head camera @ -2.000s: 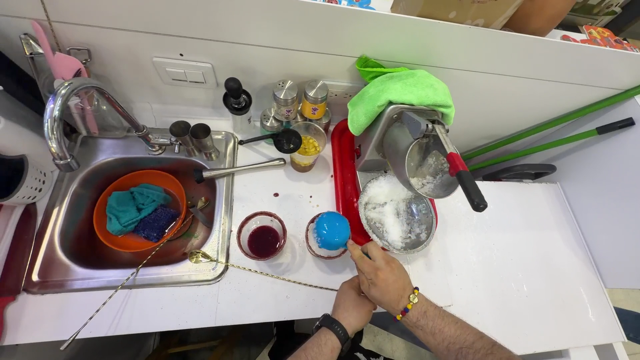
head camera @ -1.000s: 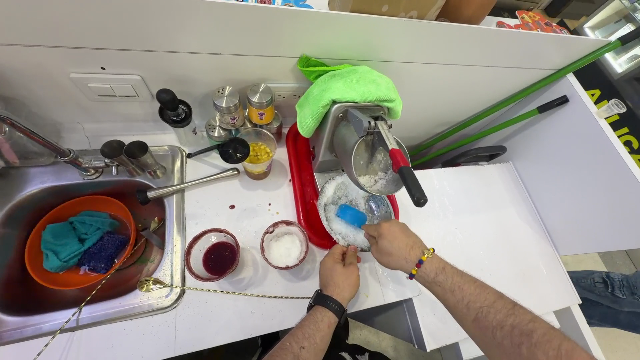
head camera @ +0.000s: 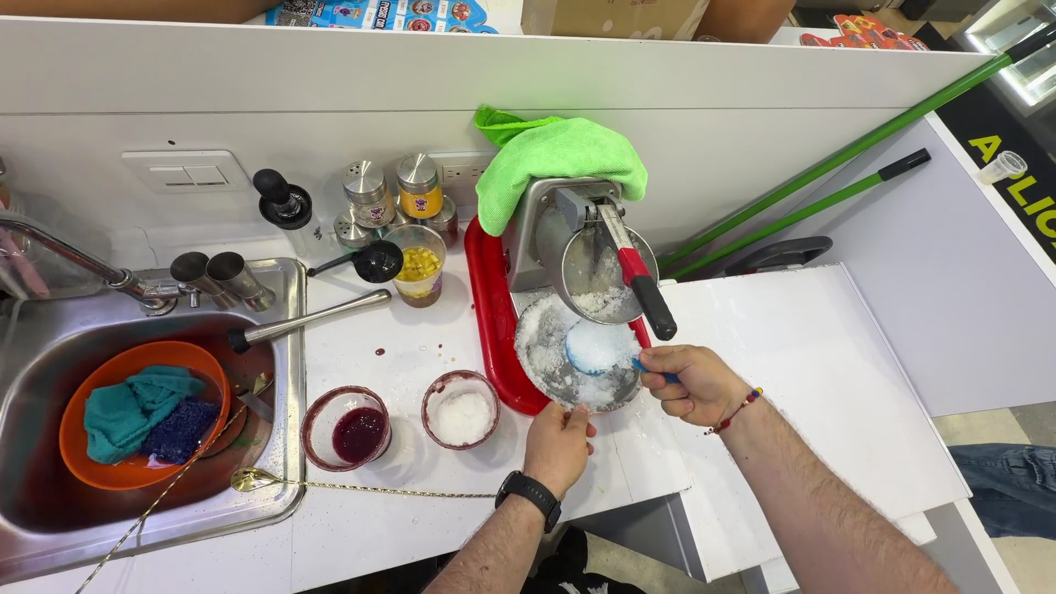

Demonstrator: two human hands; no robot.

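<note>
My right hand (head camera: 691,385) grips the handle of a blue scoop (head camera: 575,346), which is heaped with crushed ice (head camera: 606,345) over a metal bowl (head camera: 536,363). The fingers of my left hand (head camera: 559,445) pinch the near rim of that bowl. Above it stands a metal ice crusher (head camera: 521,247) with a red and black handle (head camera: 645,285). Left of the bowl are a cup holding white ice (head camera: 460,414) and a cup with dark red liquid (head camera: 358,433), both with red-stained rims.
The crusher stands on a red tray (head camera: 488,313), a green cloth (head camera: 569,157) over it. Shakers (head camera: 370,194), a cup of yellow pieces (head camera: 419,268) and a muddler (head camera: 318,320) lie left. A twisted bar spoon (head camera: 379,489) crosses the near counter; an orange bowl (head camera: 78,445) sits in the sink.
Two seconds ago the blue scoop was over the ice cup; it moved right to the metal bowl and now holds a heap of ice. My left hand has come to the bowl's rim.
</note>
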